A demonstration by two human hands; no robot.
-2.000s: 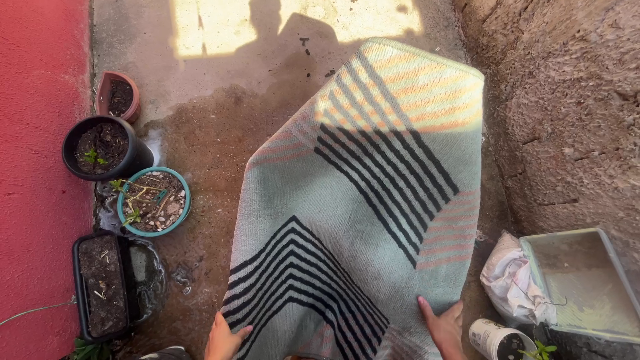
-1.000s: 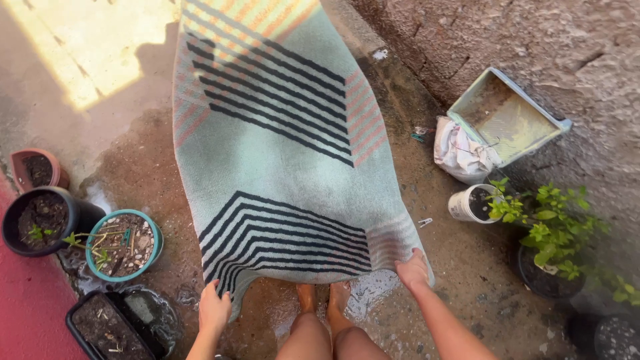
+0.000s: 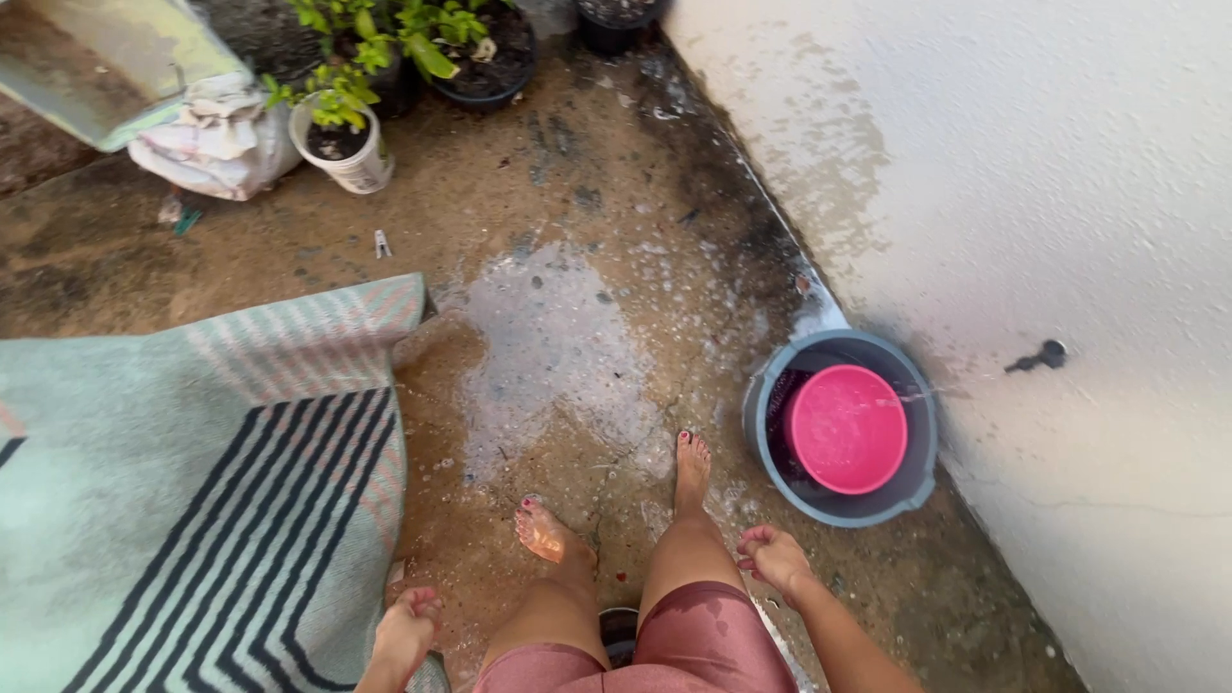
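Note:
The pale green rug (image 3: 192, 462) with dark stripes lies on the wet concrete floor at the left, its near corner slightly raised. Just off its right edge is my left hand (image 3: 406, 630), fingers curled loosely, holding nothing that I can see. My right hand (image 3: 773, 558) hangs beside my right knee with bent fingers and nothing visible in it. Ahead and to the right of that hand stands a grey-blue tub (image 3: 840, 512) against the wall. Inside it sits a pink basin (image 3: 847, 428), and water runs into it from a black tap (image 3: 1038, 357) on the white wall.
Soapy water (image 3: 553, 346) spreads on the floor ahead of my feet. A clothespin (image 3: 382, 243) lies near a white plant pot (image 3: 351, 166). At the upper left are a white sack (image 3: 217, 144) and a pale container (image 3: 115, 58). A dark pot (image 3: 486, 82) holds soil.
Both hands have let go of the rug, which they held by its near edge a second ago. The view has swung far to the right, bringing in the tub and tap.

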